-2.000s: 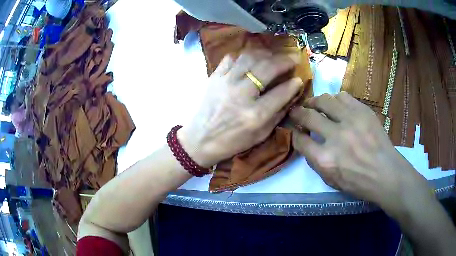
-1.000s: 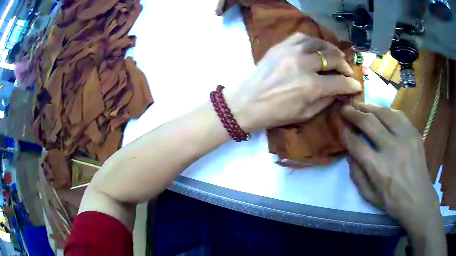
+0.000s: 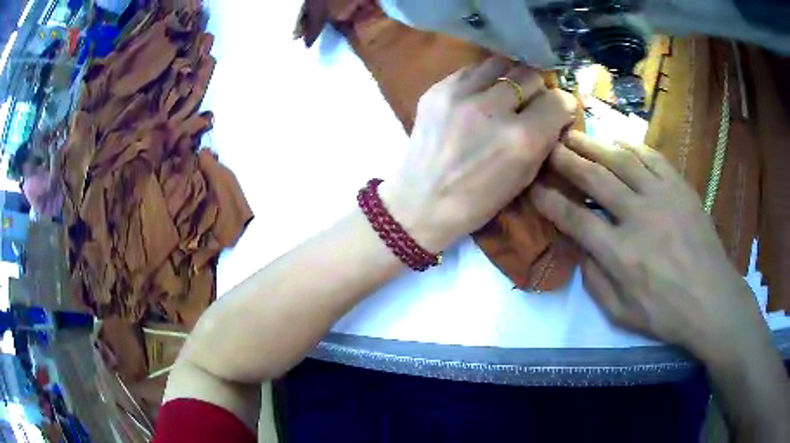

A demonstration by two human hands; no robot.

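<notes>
A rust-brown fabric panel (image 3: 403,56) lies on the white table and runs from the upper left to under the machine head (image 3: 485,26). My left hand (image 3: 485,147), with a ring and a dark red bracelet, holds the panel beside the presser area, fingers bent over its right edge. My right hand (image 3: 641,225) pinches the panel's edge close to my left fingertips. The lower end of the panel (image 3: 528,251) shows below my hands. The needle and the seam are hidden or too blurred to tell.
A large heap of rust-brown cut panels (image 3: 147,182) lies at the left. Brown zippers (image 3: 693,130), some with pale or gold teeth, lie side by side at the right. The curved grey table edge (image 3: 485,365) has a ruler-like tape above dark blue clothing (image 3: 485,411).
The view has shifted between frames. The panel's lower end is narrower and more folded than before. Both hands stay close together on the panel.
</notes>
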